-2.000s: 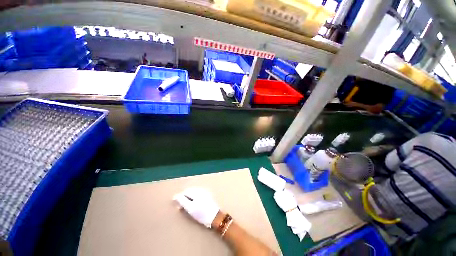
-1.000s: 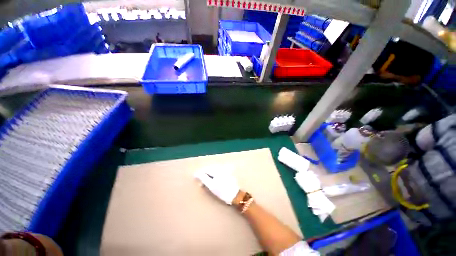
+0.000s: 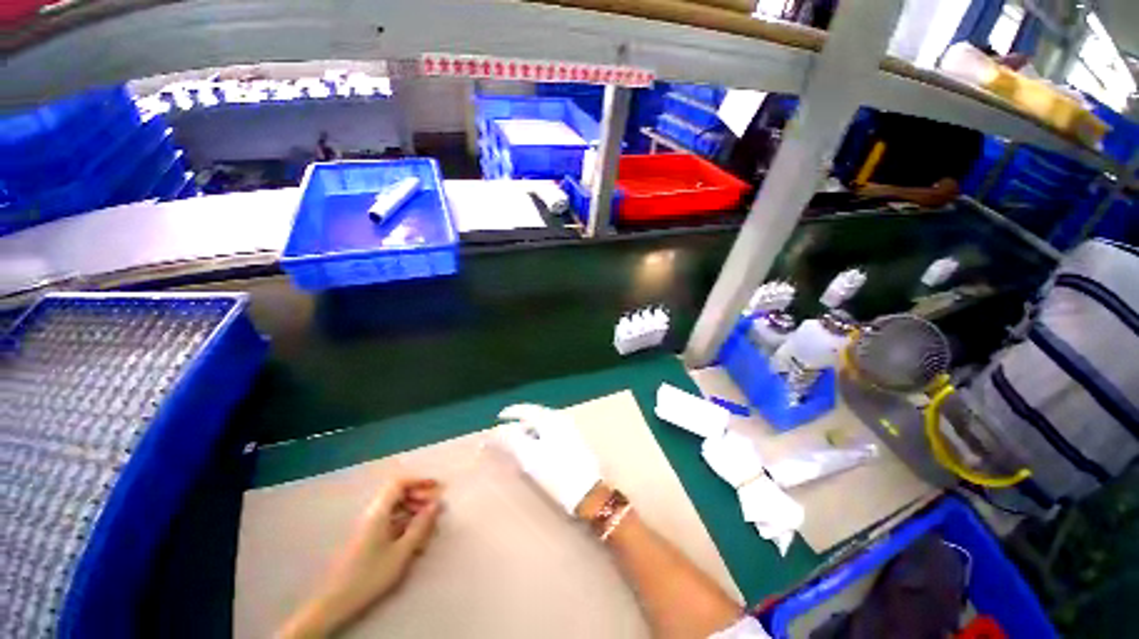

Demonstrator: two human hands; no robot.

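My right hand (image 3: 550,458), in a white glove, is low over the far part of the tan board (image 3: 487,574). Its thumb and forefinger are bent towards each other; no held thing can be made out. My left hand (image 3: 394,537) is bare and over the board's left part, its fingers curled near the thumb. Whether it holds something small cannot be told. A joined row of white moulded parts (image 3: 641,330) stands on the dark green belt beyond the board. A blue parts tray (image 3: 225,375) at the left holds many rows of parts.
A blue bin (image 3: 372,265) with a white roll stands across the belt. A slanting post (image 3: 781,187) rises right of the board. Beside it are a white roll (image 3: 691,409), bundled cloth (image 3: 753,487), bottles in a blue basket (image 3: 799,406) and a fan (image 3: 902,353). A person sits far right.
My left hand has come in over the board from the lower left. My right hand has stayed near the board's far part. The camera view has shifted, and the blue storage bin shows more.
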